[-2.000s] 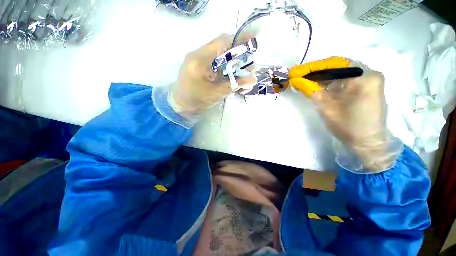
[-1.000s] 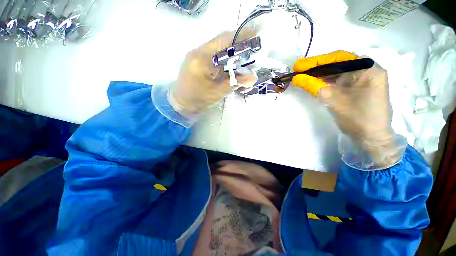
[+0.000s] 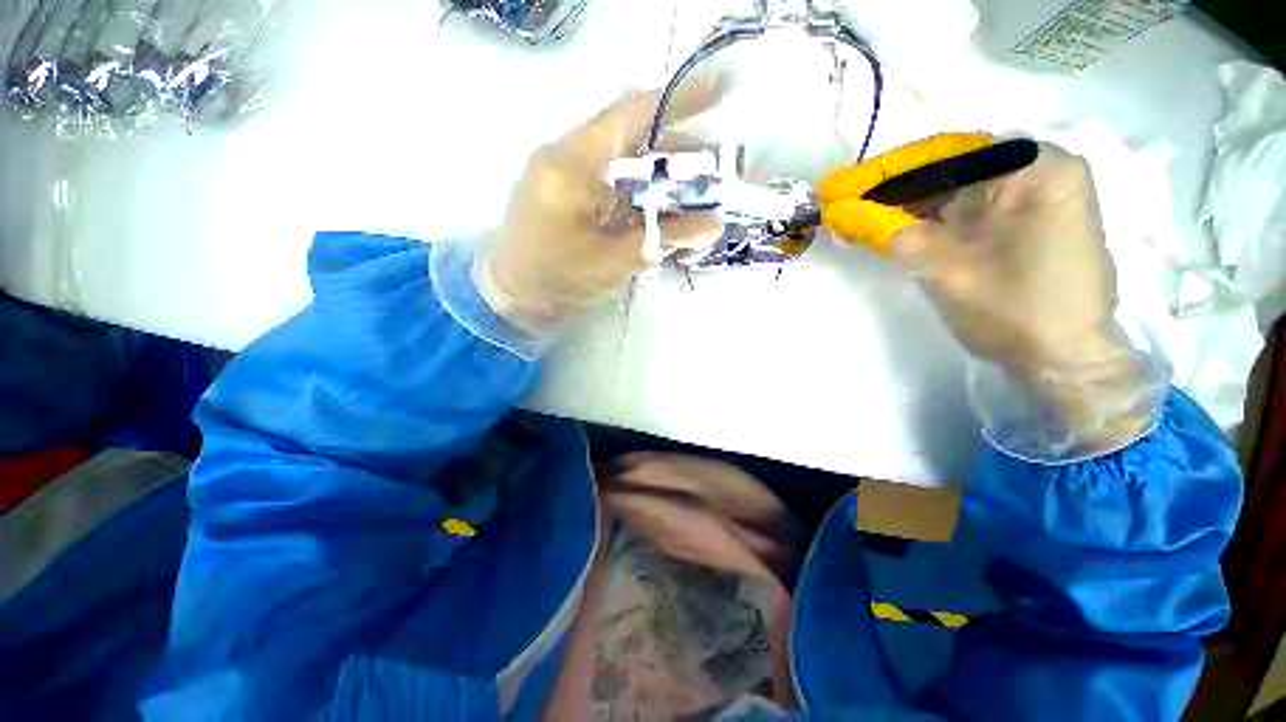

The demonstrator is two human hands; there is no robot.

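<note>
A silver and dark headset-like unit [image 3: 755,243] with a thin dark arc lies in front of me on the white table. My left hand [image 3: 571,212], in a clear glove, holds its left side. A small silver-white bar [image 3: 663,167] joined by white strips lies over my left fingers. My right hand [image 3: 1008,261], gloved with orange-yellow finger cots, grips a slim black tool [image 3: 952,175]. The tool's tip is at the unit's right part. The exact contact point is too small and bright to tell.
A row of units in glossy clear film [image 3: 120,85] lies at the far left. Another shiny unit [image 3: 519,14] is at the far edge. Crumpled white wipes [image 3: 1216,268] lie at right. A white object with a printed label [image 3: 1093,28] stands at far right.
The small bar has tilted from slanted to nearly level over my left fingers. The black tool has tipped steeper and shifted slightly left and up. My right wrist has moved slightly right.
</note>
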